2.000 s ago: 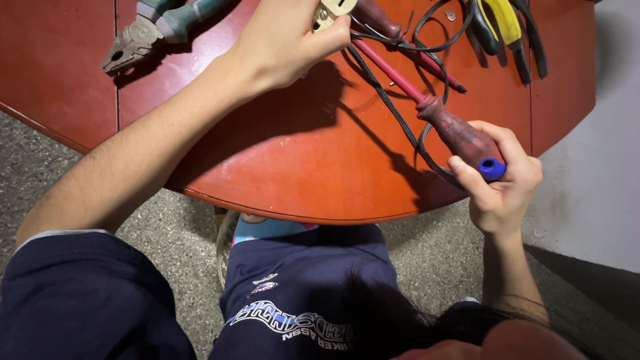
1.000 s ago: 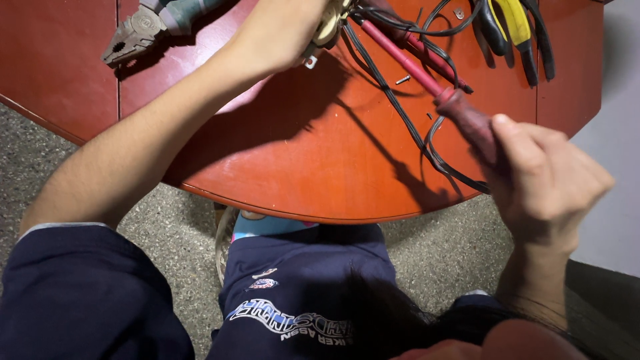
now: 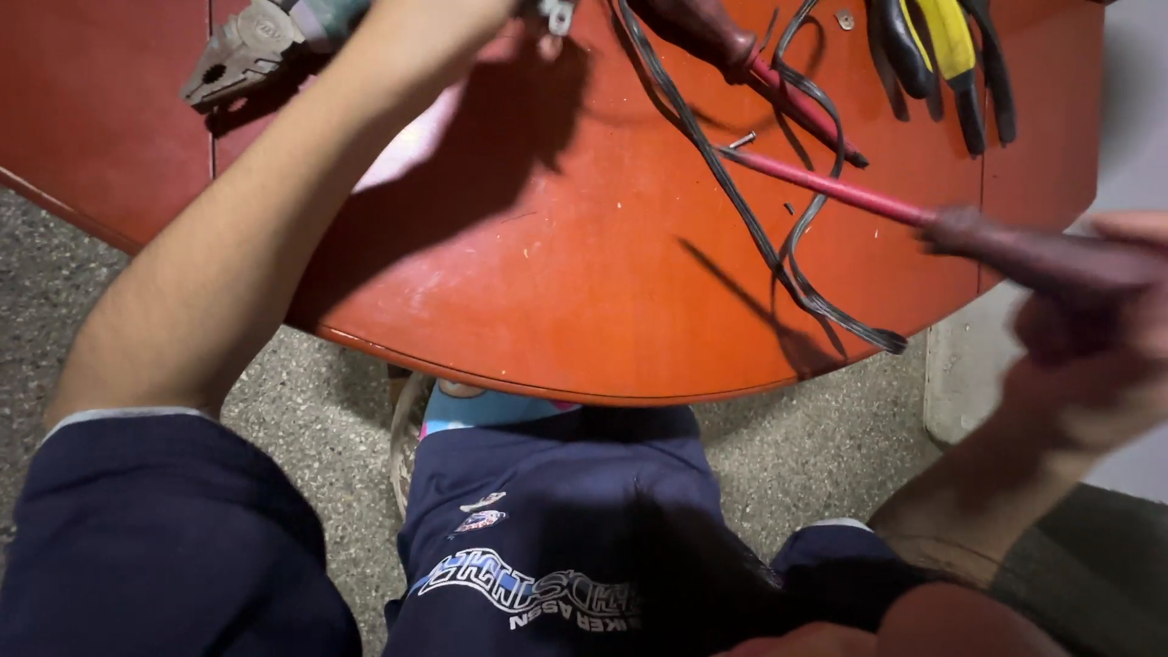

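Observation:
My right hand (image 3: 1095, 310), blurred at the right edge, grips the dark red handle of a screwdriver (image 3: 839, 190) whose red shaft points left over the table. My left hand (image 3: 456, 18) is mostly cut off by the top edge; a small metal piece (image 3: 557, 16) shows beside it, and what its fingers hold is out of view. A black cable (image 3: 730, 187) runs down from the top and loops near the table's front edge. A second red screwdriver (image 3: 794, 105) lies near the cable, with a small screw (image 3: 744, 140) close by.
Combination pliers (image 3: 251, 50) with green grips lie at the upper left of the red wooden table (image 3: 584, 301). Yellow-and-black handles of a tool (image 3: 949, 55) are at the upper right, with a small metal piece (image 3: 846, 19) to their left. The table's curved edge is before my lap.
My right hand has moved right with the screwdriver, whose tip has come away from the area by my left hand. My left hand has moved up, largely out of view.

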